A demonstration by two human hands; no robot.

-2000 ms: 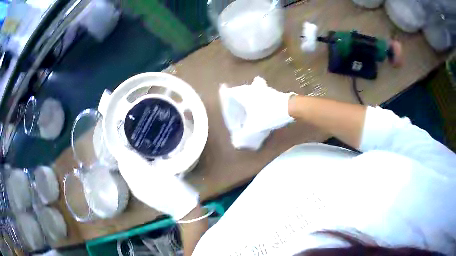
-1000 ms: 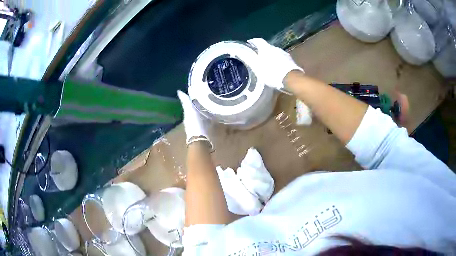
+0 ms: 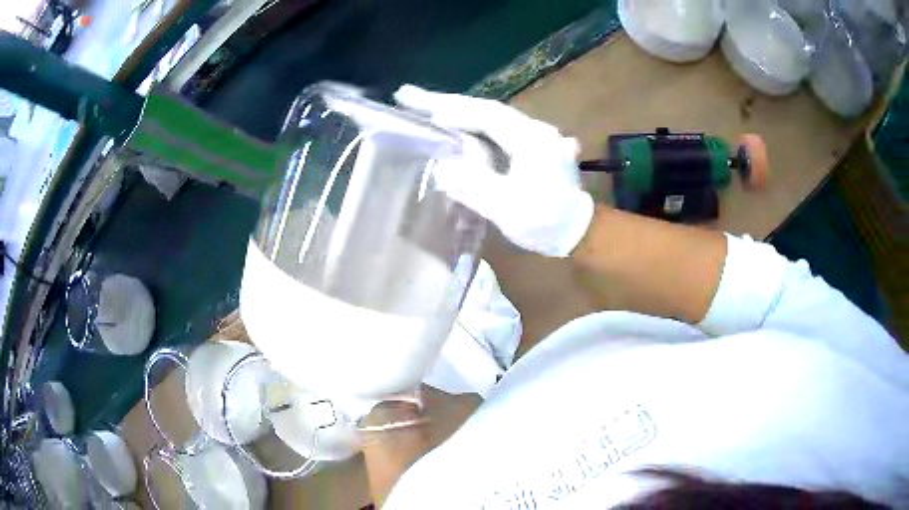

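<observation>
The vessel [image 3: 344, 299], clear above and milky white below, is tilted on its side above the bench. Through its clear wall shows a white insert with a flat bar [image 3: 374, 204]. My right hand [image 3: 518, 174], in a white glove, grips the vessel's upper end. My left hand [image 3: 397, 410] is at the white base, mostly hidden by the vessel; only the glove cuff and wrist show clearly. The dark ring centre is out of sight. A crumpled white cloth [image 3: 483, 329] lies on the bench behind the vessel, partly hidden.
A green bench motor [image 3: 673, 169] with a pinkish wheel stands right on the cardboard-covered bench [image 3: 568, 85]. White-bottomed vessels stand at upper right [image 3: 762, 45] and lower left [image 3: 224, 393]. A green metal bar [image 3: 199, 139] reaches in from the left, over the dark conveyor [image 3: 234, 75].
The vessel was upright with its ring and dark centre showing; now it is lifted and tipped sideways towards me. My left hand has moved from its side to the base. Earlier, my right hand held the cloth.
</observation>
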